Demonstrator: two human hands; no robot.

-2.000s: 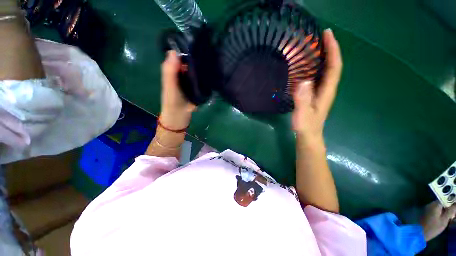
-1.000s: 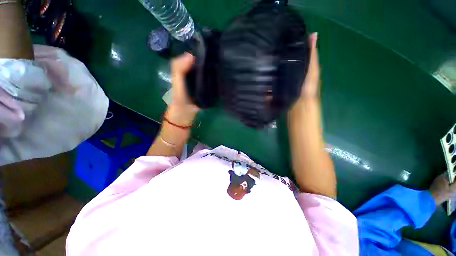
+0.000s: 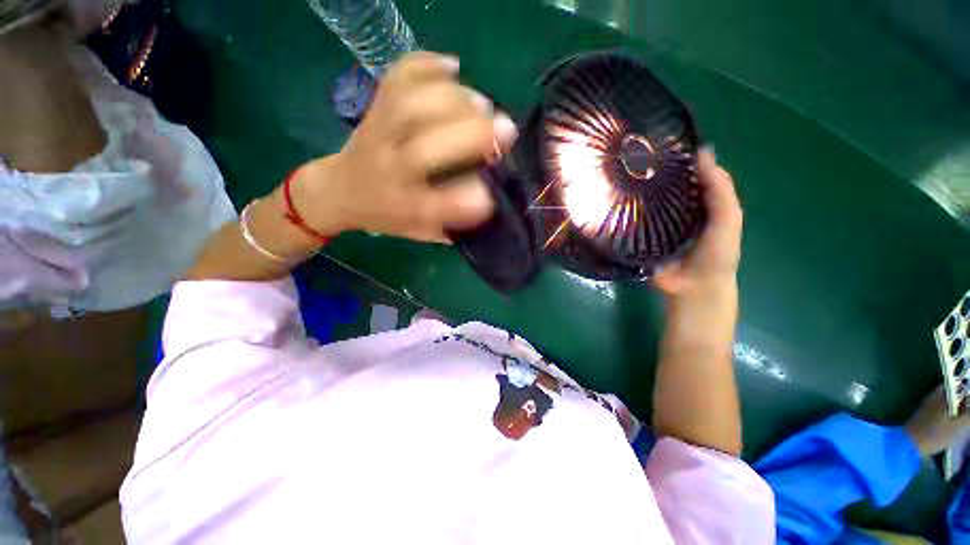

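A black mini fan [image 3: 670, 128] is held above the green bench, its ribbed front grille facing up with a copper shine behind the slats and a small round centre. My right hand [image 3: 707, 240] holds the fan head at its right and lower rim. My left hand [image 3: 425, 149] is closed over the black base [image 3: 505, 250], left of the head, with its fingers curled on top. The joint between base and head is partly hidden.
A clear ribbed bottle [image 3: 367, 30] and a round dark purple-grey object [image 3: 352, 92] lie beyond my left hand on the green bench [image 3: 830, 245]. A neighbour in white sleeves is at the left. At the right, a blue-sleeved neighbour holds a sticker sheet [image 3: 955, 357].
The fan has turned so its front grille shows instead of its rear and side. My left hand has moved up and over the base, and my right hand has shifted right and lower.
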